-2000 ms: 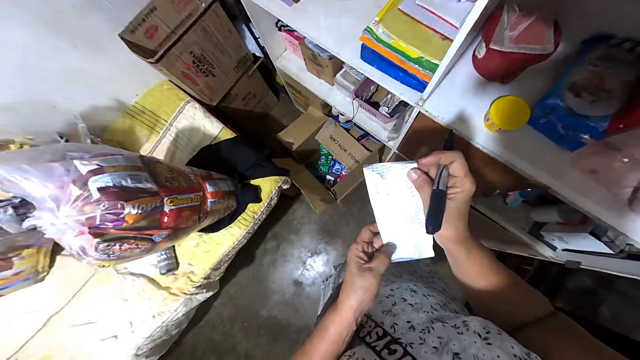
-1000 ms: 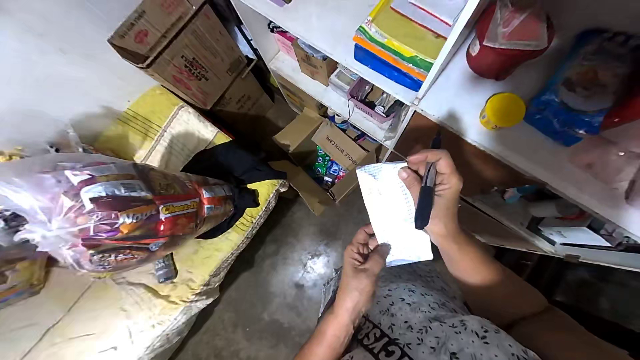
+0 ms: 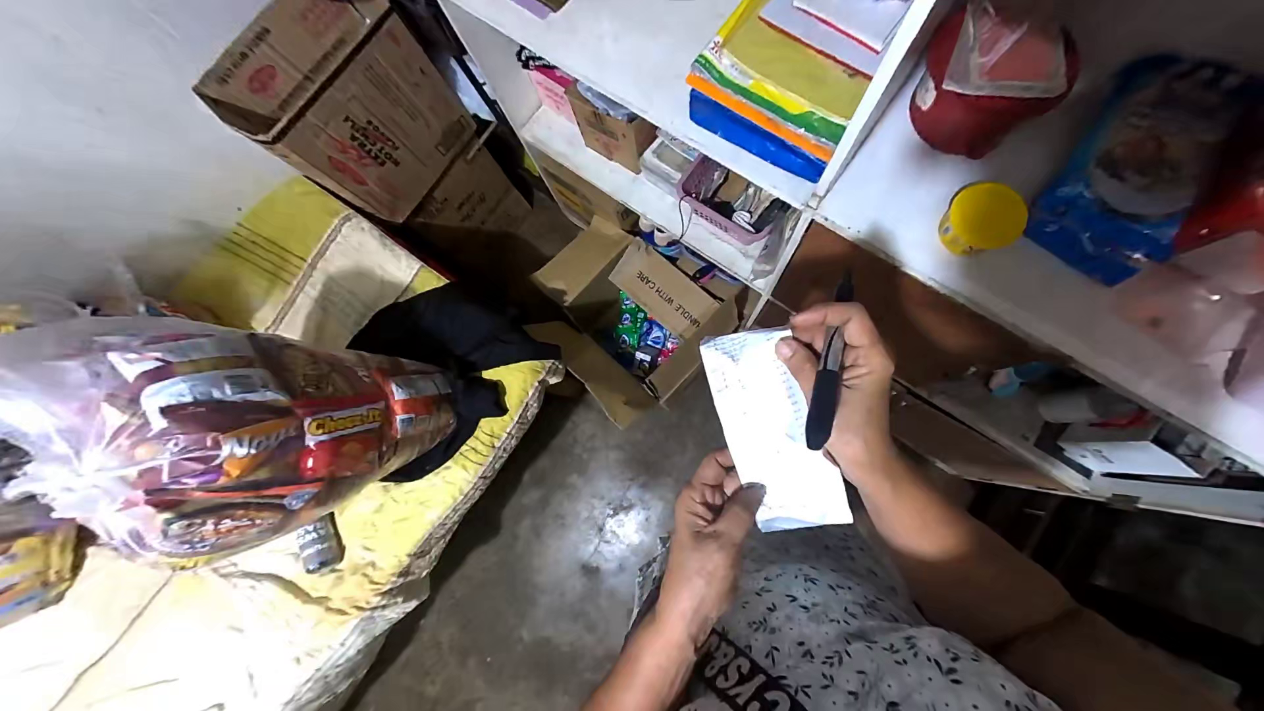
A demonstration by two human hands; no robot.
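A white sheet of paper (image 3: 775,434) with handwriting is held up in front of my patterned shirt. My left hand (image 3: 716,533) pinches its lower left corner between thumb and fingers. My right hand (image 3: 849,385) grips the upper right edge, and a black pen (image 3: 826,395) lies across its fingers, the thick dark end pointing down. The writing is too small to make out.
At left, a clear plastic bag of snack packs (image 3: 296,434) lies on yellow sacks (image 3: 474,425) beside a black cloth (image 3: 444,336). An open cardboard box (image 3: 662,286) stands on the floor below white shelves (image 3: 879,237) bearing folders (image 3: 760,118) and a yellow-lidded jar (image 3: 985,217).
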